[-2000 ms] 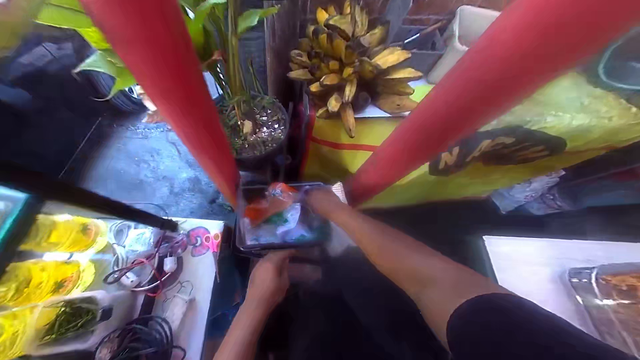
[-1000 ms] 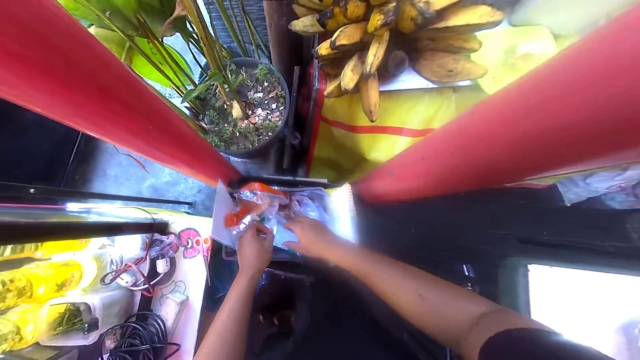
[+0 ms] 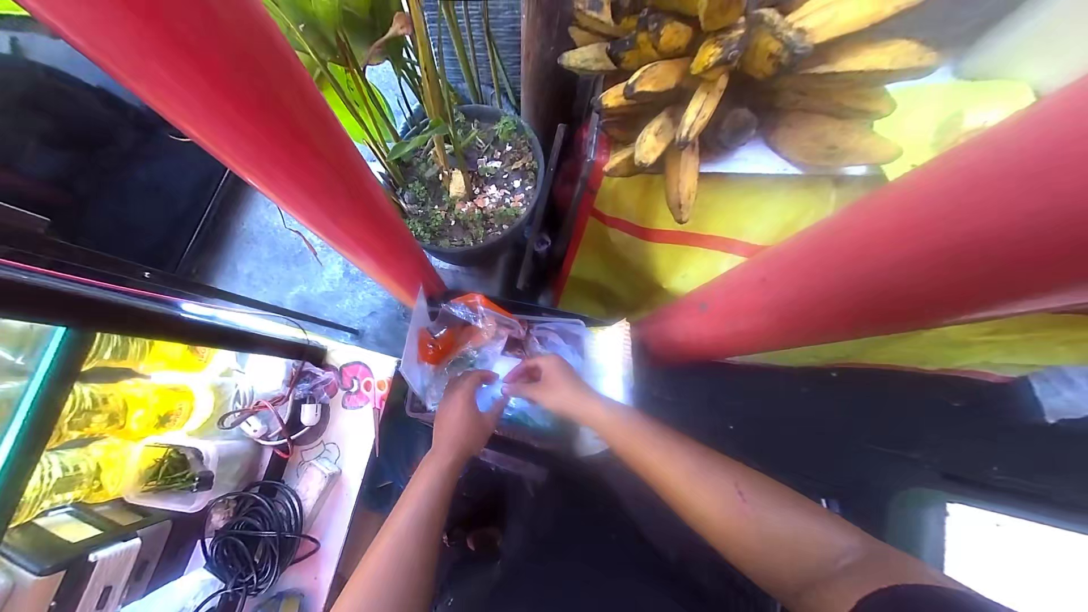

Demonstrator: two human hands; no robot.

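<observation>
A clear plastic container [image 3: 415, 348] with crumpled plastic bags sits between two red poles. An orange plastic bag [image 3: 440, 342] lies at its left side. Over the container, my left hand [image 3: 466, 412] and my right hand [image 3: 544, 387] nearly meet, fingertips pinching a thin, whitish translucent plastic bag [image 3: 503, 367] between them. Its exact edges are blurred. Beside the container, on the right, is a bright white and yellowish sheet or packet [image 3: 608, 365].
Red poles [image 3: 340, 161] [image 3: 850, 229] slant in from both sides. Beyond stand a potted plant [image 3: 476, 187] and bananas [image 3: 680, 93] above a yellow cloth. At left, a shelf holds scissors [image 3: 376, 395], a black cable coil [image 3: 255, 531] and bottles of yellow liquid [image 3: 110, 408].
Two seconds ago my hands were at the container's edges; now both are over its contents with fingers close together. The view has moved nearer to the plant and bananas.
</observation>
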